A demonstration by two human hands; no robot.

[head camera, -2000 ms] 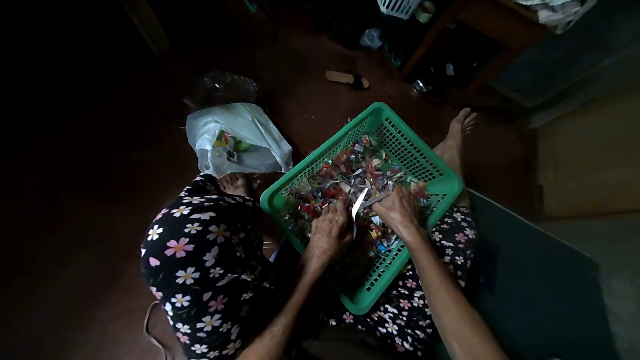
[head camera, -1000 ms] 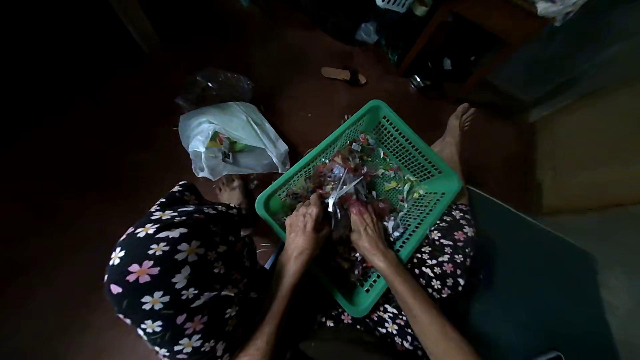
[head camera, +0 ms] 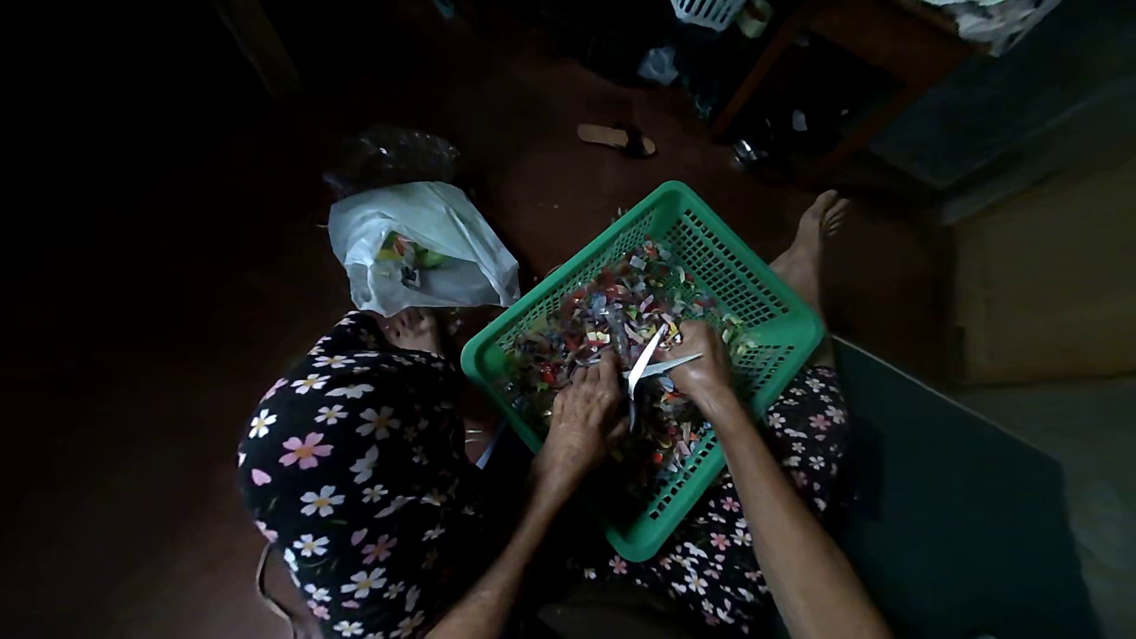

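Note:
A green plastic basket [head camera: 643,546] with perforated sides rests tilted across the lap, strewn with many small colourful scraps [head camera: 612,306]. Over the scraps, a pair of scissors [head camera: 650,362] has its blades spread, pointing up and right. My left hand [head camera: 581,413] is closed around the handle end, which its fingers partly hide. Close to the blade tips, my right hand [head camera: 699,359] reaches into the pile with curled fingers. What those fingertips hold is hidden.
A whitish plastic bag [head camera: 426,244] with colourful pieces inside stands left of the basket, beside a clear crumpled bag [head camera: 399,155]. A sandal [head camera: 617,139] lies on the dark red floor. Wooden furniture [head camera: 896,53] is at upper right. Both bare feet flank the basket.
The scissor blades, close together one second ago, are now spread. The right hand has moved farther from the left hand and up toward the basket's right side.

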